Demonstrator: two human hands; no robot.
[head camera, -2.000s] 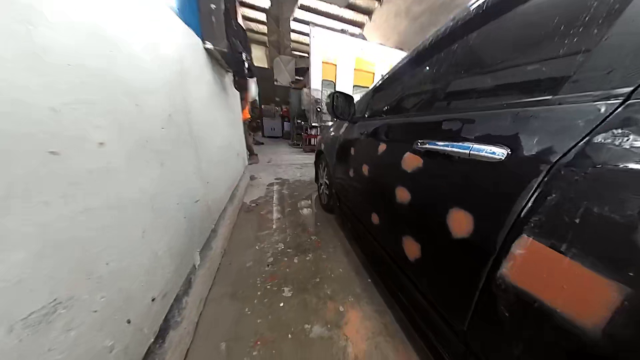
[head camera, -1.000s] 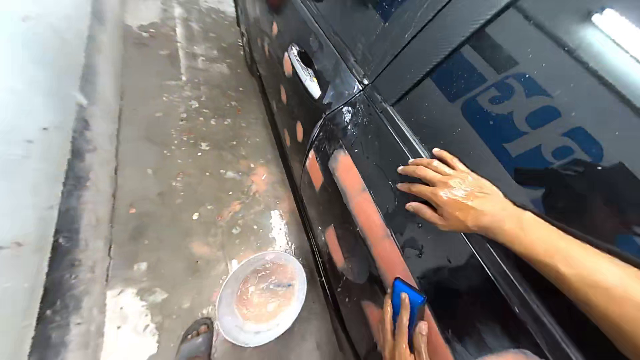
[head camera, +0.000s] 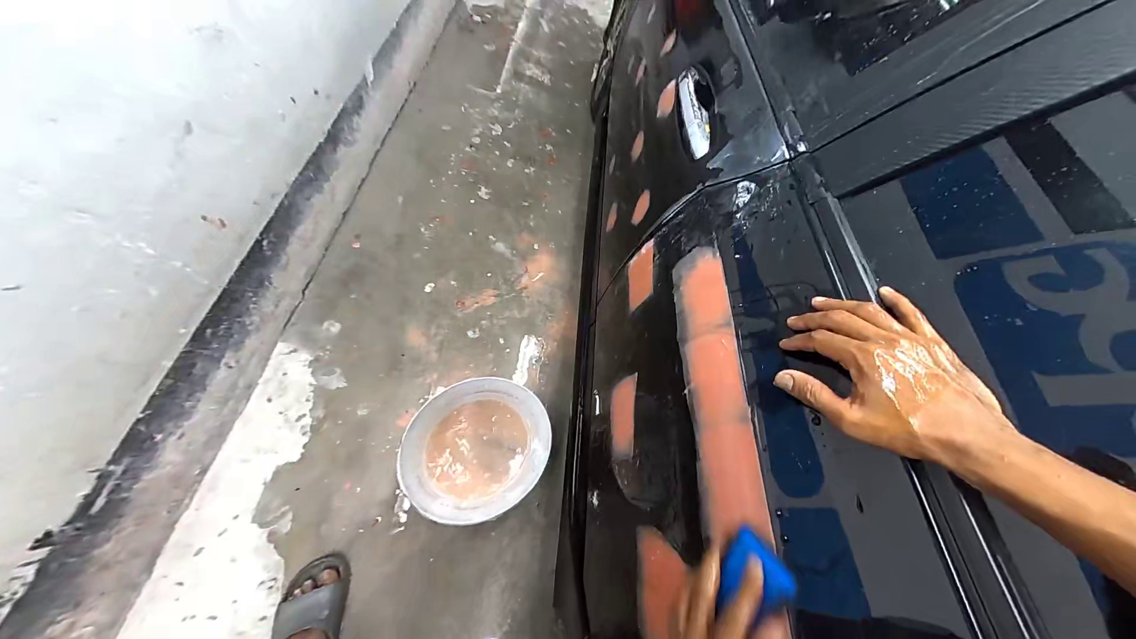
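Note:
A blue block (head camera: 756, 577) is gripped in my left hand (head camera: 723, 599), against the lower part of a long orange-pink filler strip (head camera: 721, 399) on the black car's side panel (head camera: 657, 355). The left hand is blurred and partly cut off by the bottom edge. My right hand (head camera: 887, 373) looks wet and rests palm down on the panel just below the window, its fingers spread and nothing in it. Smaller orange patches (head camera: 624, 415) lie left of the strip. Farther forward is a chrome door handle (head camera: 697, 114).
A pale round basin (head camera: 411, 484) holding cloudy pinkish water stands on the stained concrete floor (head camera: 426, 293), left of the car. A sandalled foot (head camera: 311, 603) is at bottom left. A white wall (head camera: 160, 177) runs along the left side. The car window (head camera: 1047, 293) reflects blue lettering.
The view has swung down from along the car's side. Both hands, absent from the earliest frame, are on the car in the later two, the left with the blue block.

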